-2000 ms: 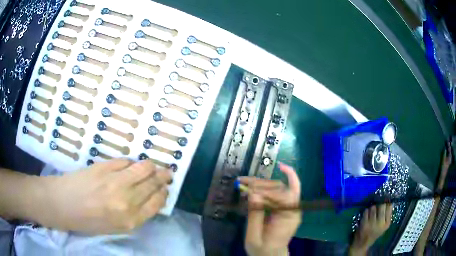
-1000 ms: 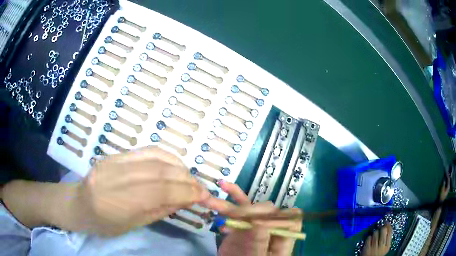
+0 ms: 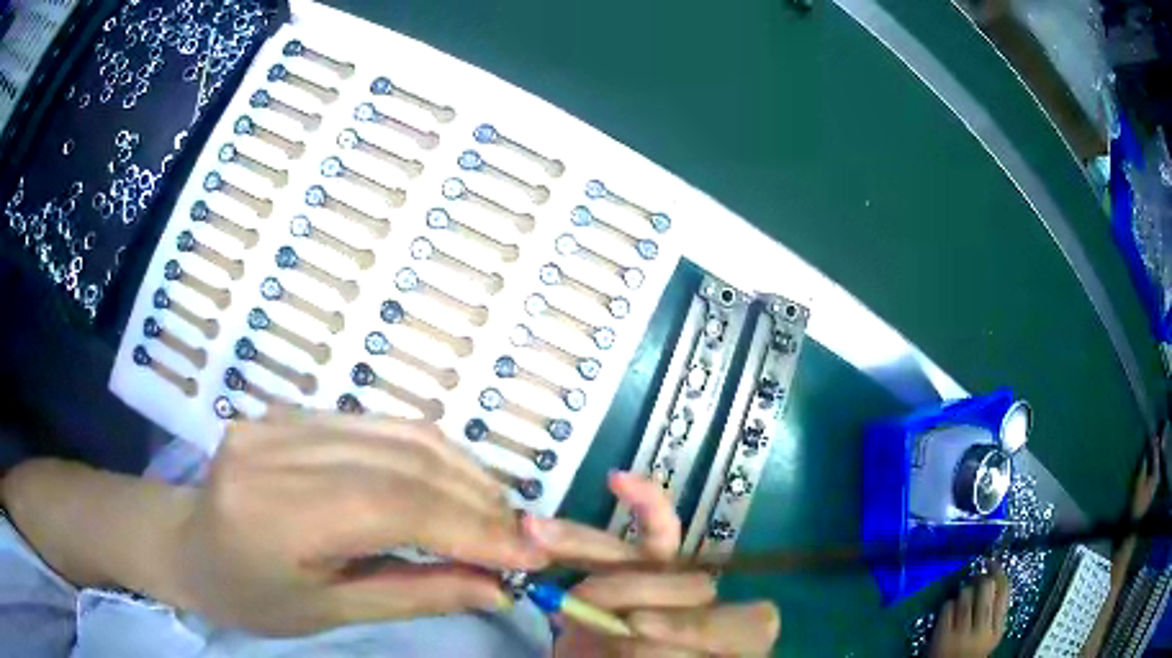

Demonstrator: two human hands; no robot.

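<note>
The white parts tray (image 3: 514, 103) has four columns of dumbbell-shaped tan slots, with round metal heads in them. My left hand (image 3: 347, 521) is over its lower edge, fingertips bunched against my right hand's. My right hand (image 3: 668, 578) grips a thin yellow stick (image 3: 598, 617), blue near the tip. A small silvery part (image 3: 514, 582) shows between the fingertips beside the blue tip; which hand grips it, I cannot tell. Two grey metal fixture bars (image 3: 688, 399) lie side by side right of the tray, with small parts in their nests; my right fingers cover the left bar's lower end.
The black tray (image 3: 97, 116) of loose rings is at the upper left. A blue bin (image 3: 887, 501) with a round-topped bottle (image 3: 983, 480) stands at the right. Beside it are loose silver parts (image 3: 1026, 546), another person's hand (image 3: 970, 617) and a white perforated tray (image 3: 1077, 604).
Since two seconds ago, my right hand has moved from the fixture bars to my left hand's fingertips. Since one second ago, the blue tip has shifted slightly left and down, and the stick now slopes more.
</note>
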